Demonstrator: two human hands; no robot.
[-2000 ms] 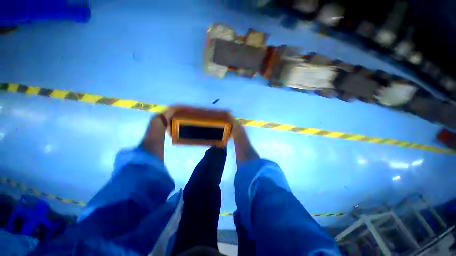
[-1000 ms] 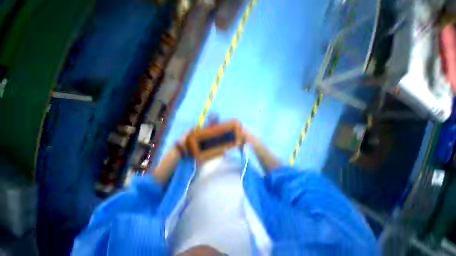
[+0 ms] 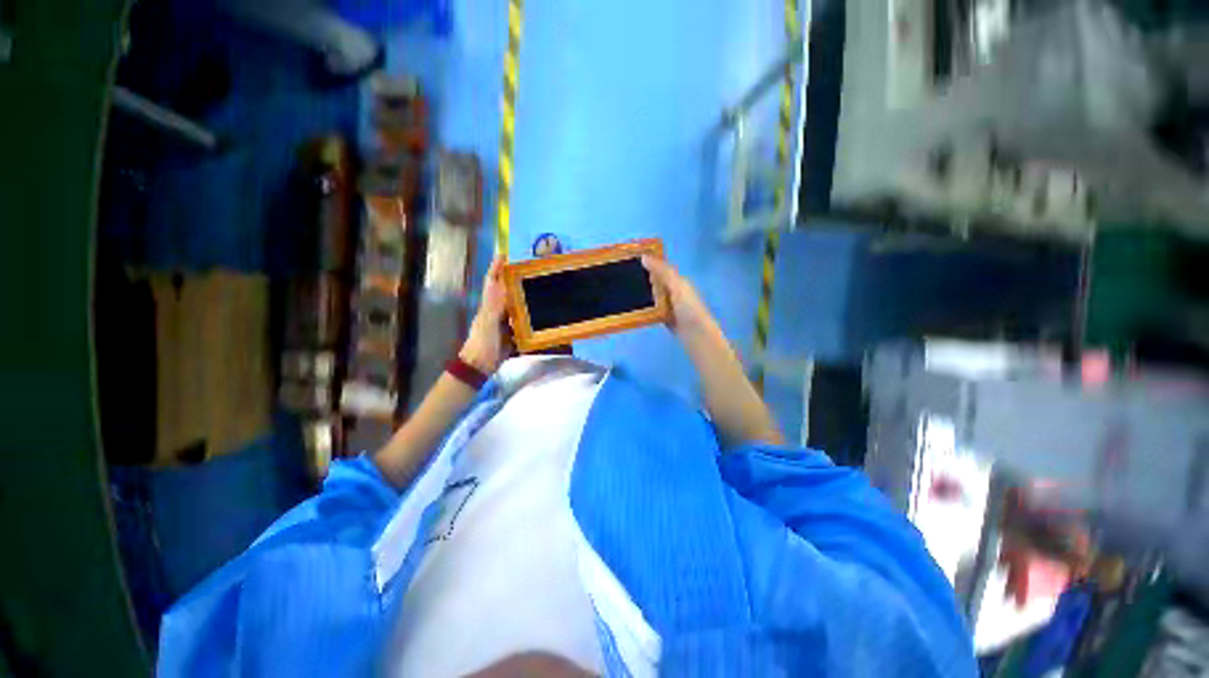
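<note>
An orange-brown rectangular housing (image 3: 587,294) with a dark rectangular opening is held in front of my body, its opening facing up and its right end tilted slightly up in the picture. My left hand (image 3: 491,322) grips its left end, with the fingers mostly hidden at the edge. My right hand (image 3: 671,288) grips its right end, with the thumb over the frame. A dark red band is on my left wrist.
Rows of stacked orange-brown pieces (image 3: 381,272) stand on the floor at left, beside a brown cardboard piece (image 3: 212,364). Yellow-black tape (image 3: 507,133) runs along the blue floor. A green bench (image 3: 53,331) is at far left. Blurred benches with equipment (image 3: 981,133) stand at right.
The view has swung round from open floor to the aisle between the rows and benches. The housing stays in both hands and now shows larger and sharper.
</note>
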